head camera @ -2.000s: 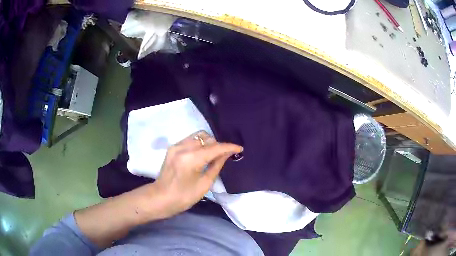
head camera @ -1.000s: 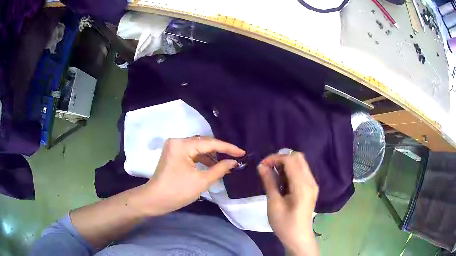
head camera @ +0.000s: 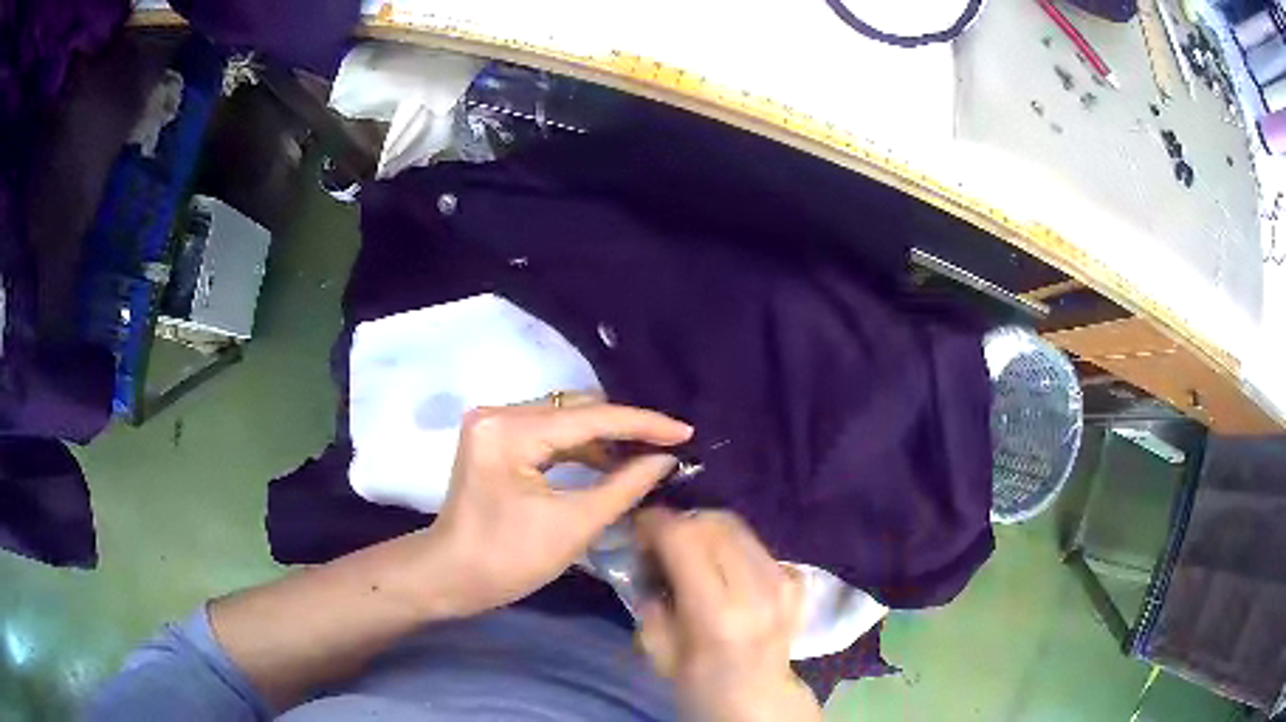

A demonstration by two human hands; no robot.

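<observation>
The dark purple garment [head camera: 846, 409] lies over my lap, with pale lining [head camera: 437, 395] showing at its edge. Several shiny buttons sit in a row on it, one at the upper left [head camera: 447, 203] and one nearer the middle [head camera: 608, 336]. My left hand [head camera: 557, 480] pinches the purple cloth edge between thumb and fingertips, beside a shiny button [head camera: 687, 468]. A thin light sliver, maybe a needle [head camera: 719, 444], shows just right of that button. My right hand [head camera: 719, 592] is blurred, low and close to my left hand; what it holds cannot be made out.
The white-topped table [head camera: 790, 71] curves across the top, with a grey mat [head camera: 1128, 184], small dark buttons [head camera: 1179, 155] and a red pencil [head camera: 1076, 40]. A wire-mesh wastebasket [head camera: 1034, 423] stands at right. A blue crate [head camera: 134, 282] and purple garments [head camera: 57, 353] are at left.
My right hand came in from the lower right, then moved left and down towards my left hand. My left hand stays at the cloth edge. The upper buttons show more clearly.
</observation>
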